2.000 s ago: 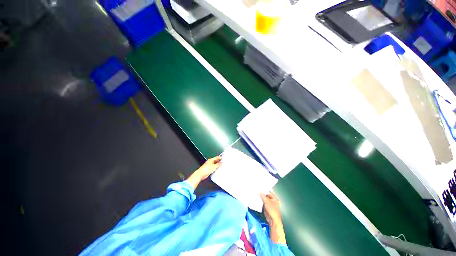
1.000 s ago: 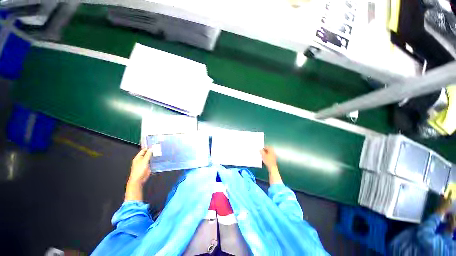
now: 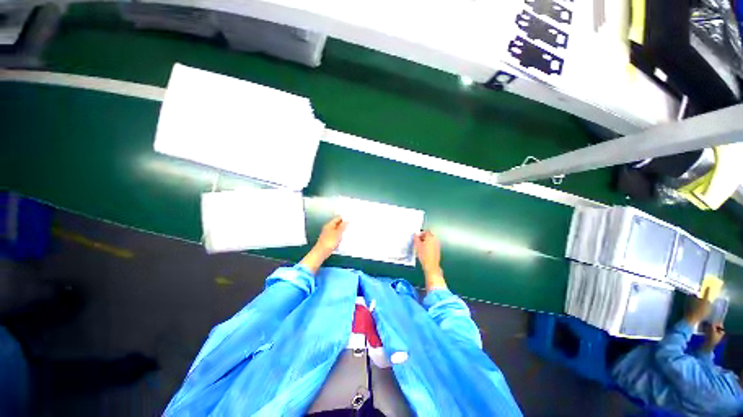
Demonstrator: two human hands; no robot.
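A thin white flat panel [image 3: 379, 232] lies low over the green bench in front of me. My left hand [image 3: 331, 233] holds its left edge and my right hand [image 3: 427, 247] holds its right edge. A second white panel [image 3: 254, 218] lies at the bench's near edge, left of my left hand. A thick, uneven white panel stack [image 3: 236, 126] stands behind it. I cannot tell if the held panel touches the bench.
Grey-faced panels in trays [image 3: 648, 244] stand in stacks at the right. Beyond them a person's blue sleeve [image 3: 680, 358] shows. A raised white shelf [image 3: 456, 61] with black parts [image 3: 538, 45] runs along the back. A metal bar [image 3: 619, 147] crosses at the right.
The grey-faced panel that my left hand held is no longer visible. My left hand has moved right onto the white panel's left edge. The view has shifted slightly right.
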